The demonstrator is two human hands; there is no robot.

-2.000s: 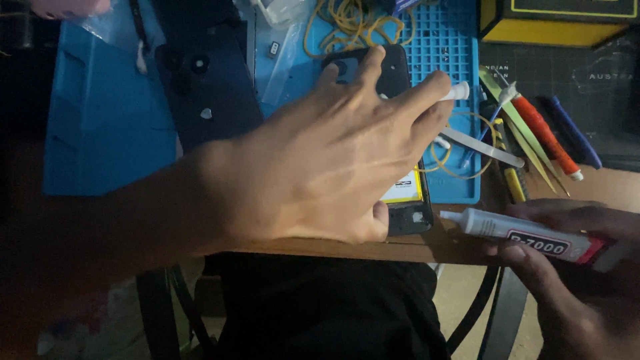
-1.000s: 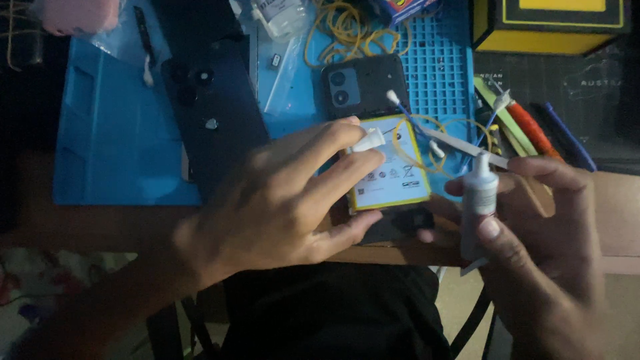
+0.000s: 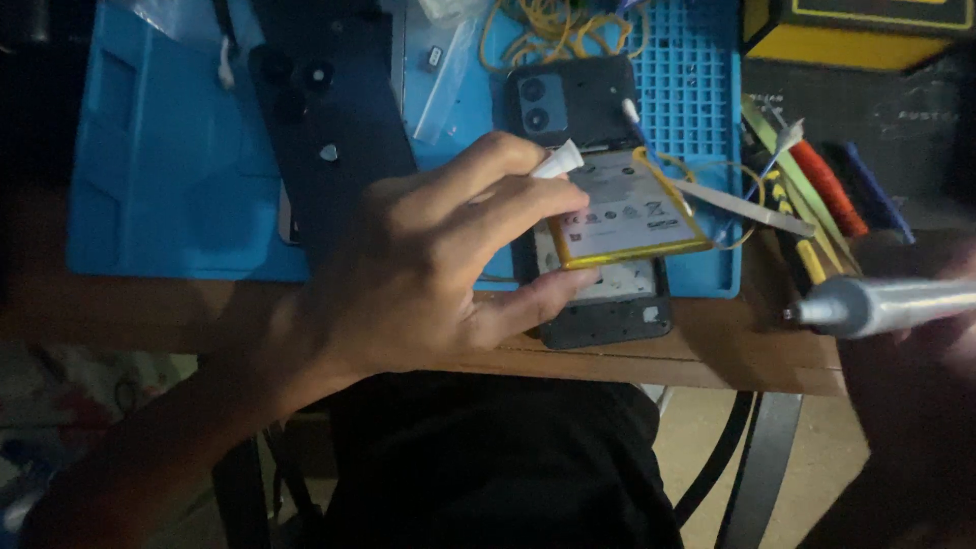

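My left hand [image 3: 450, 236] pinches a white glue-tube cap [image 3: 560, 160] between two fingers. Its thumb and a fingertip are at the near left corner of a yellow-edged phone battery [image 3: 633, 210], which is tilted up at its near edge. Beneath the battery lies an open black phone [image 3: 610, 324], its bay partly showing. My right hand [image 3: 930, 328], dark and blurred, holds an uncapped B-7000 glue tube [image 3: 892, 305] with the nozzle pointing left, to the right of the phone. A black phone part with a camera module [image 3: 576, 99] lies just beyond the battery.
A dark phone back cover [image 3: 335, 114] lies on the blue work mat [image 3: 198, 221]. Rubber bands [image 3: 564, 30] are at the back. A cotton swab [image 3: 633, 118], a grey metal strip [image 3: 743, 206] and tweezers [image 3: 793, 175] lie right of the phone. A yellow-and-black box [image 3: 862, 38] stands at the back right.
The battery's near edge has come up from the phone, and the bay shows under it. The glue tube, upright a second ago, now lies sideways with its nozzle to the left.
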